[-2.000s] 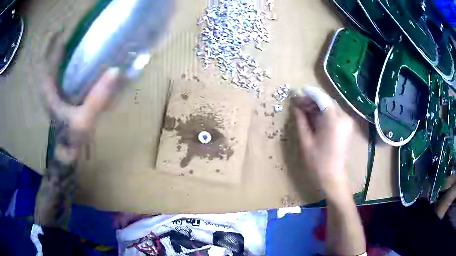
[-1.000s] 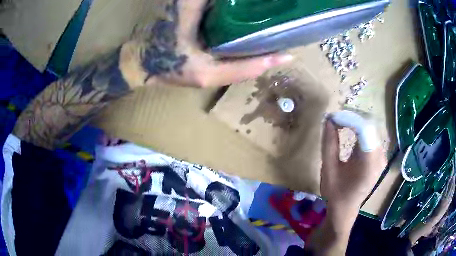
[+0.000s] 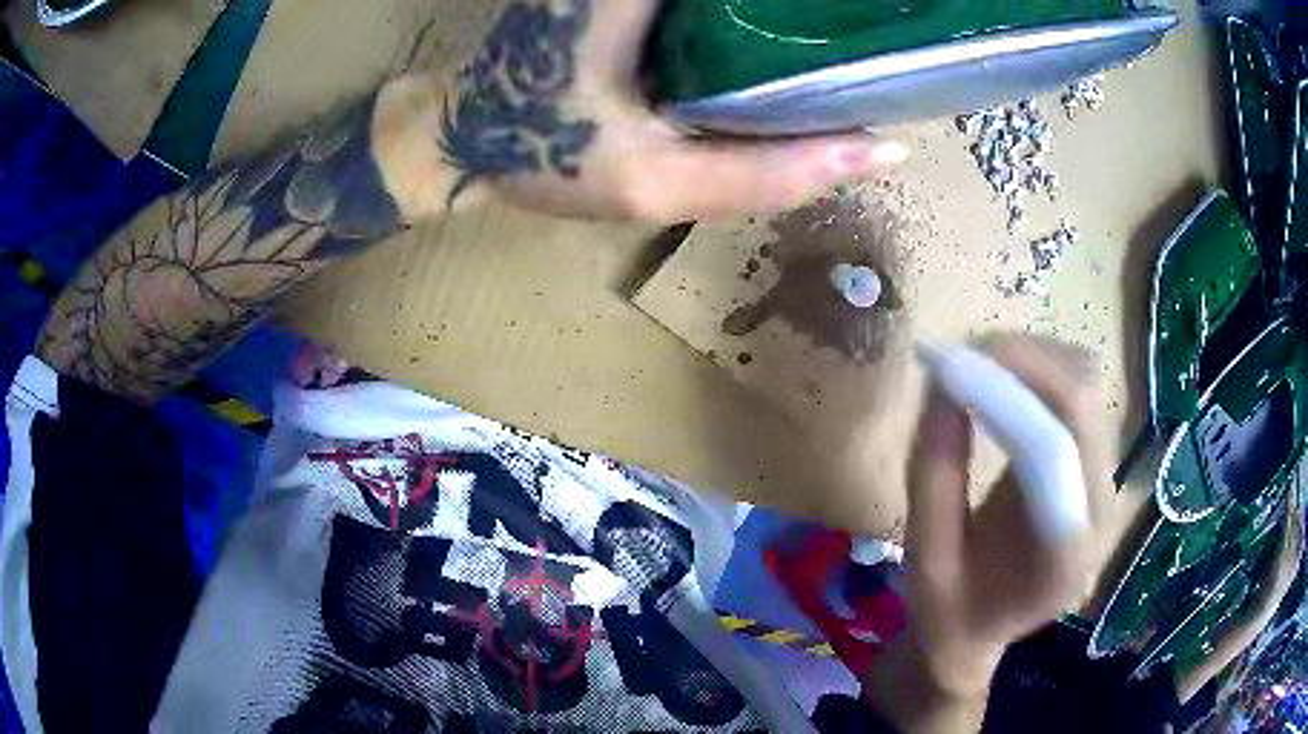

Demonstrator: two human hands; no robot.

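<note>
A glossy green housing (image 3: 803,40) with a silver rim (image 3: 932,83) is at the top centre, cut off by the picture's edge. My left hand (image 3: 674,165) holds it, with the thumb stretched along under the rim and the other fingers out of view. My right hand (image 3: 1004,473) is blurred, low on the right, with a white finger sleeve (image 3: 1026,430) on one finger. Its fingers are bent; whether it pinches a small fitting cannot be seen. Its fingertips are just right of the small white cap (image 3: 858,286) on the stained cardboard pad (image 3: 775,344).
Small silvery fittings (image 3: 1008,155) lie in a loose pile beyond my right hand. Stacked green housings (image 3: 1198,308) with pale rims stand along the right edge. Tan cardboard (image 3: 474,316) covers the bench. Another housing's rim shows at the top left.
Over the last second, my right hand has moved slightly down and its fingers have shifted. Earlier, my left hand brought the housing from the left side to the top centre. The camera view has turned.
</note>
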